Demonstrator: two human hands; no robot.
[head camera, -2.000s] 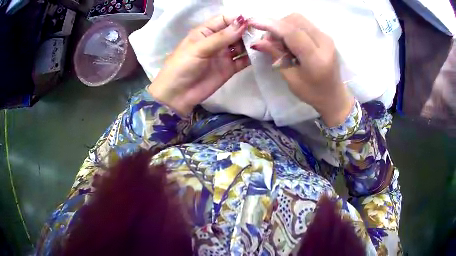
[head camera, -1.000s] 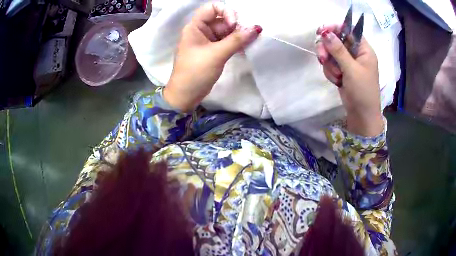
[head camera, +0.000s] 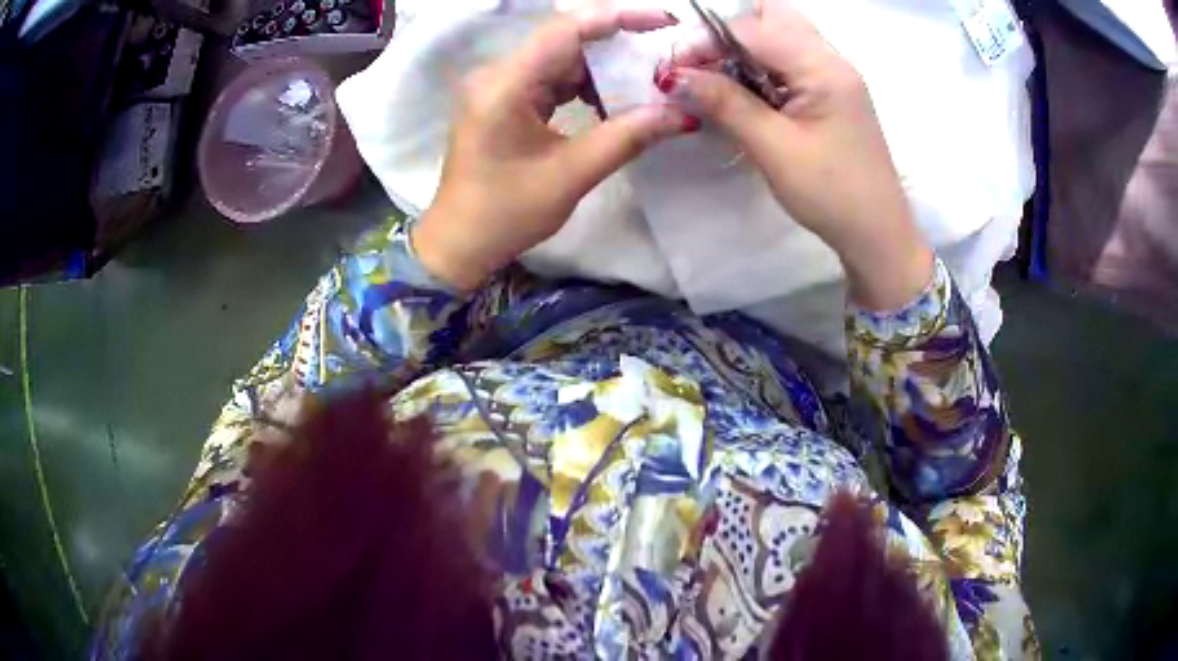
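Note:
A white garment (head camera: 749, 245) fills the lap, with a folded edge running down its middle. My left hand (head camera: 517, 149) is at the garment's upper middle, its thumb and forefinger on a raised bit of the cloth. My right hand (head camera: 814, 142) is close beside it, fingertips at the left thumb tip. The thread snips (head camera: 726, 49) lie in my right hand, blades pointing up and left. A fine pale thread end shows below the right fingertips. A needle cannot be made out.
A pink translucent tub (head camera: 268, 140) with clear bits stands at left. A white box of dark round pieces (head camera: 305, 23) is behind it, dark boxes (head camera: 133, 162) beside it. A label (head camera: 992, 31) lies on the cloth at upper right. A brown surface (head camera: 1098, 181) is at right.
My right hand has moved left from the cloth's right side to my left fingertips. The snips moved with it. The thread stretched between the hands no longer shows. My left thumb and forefinger have spread.

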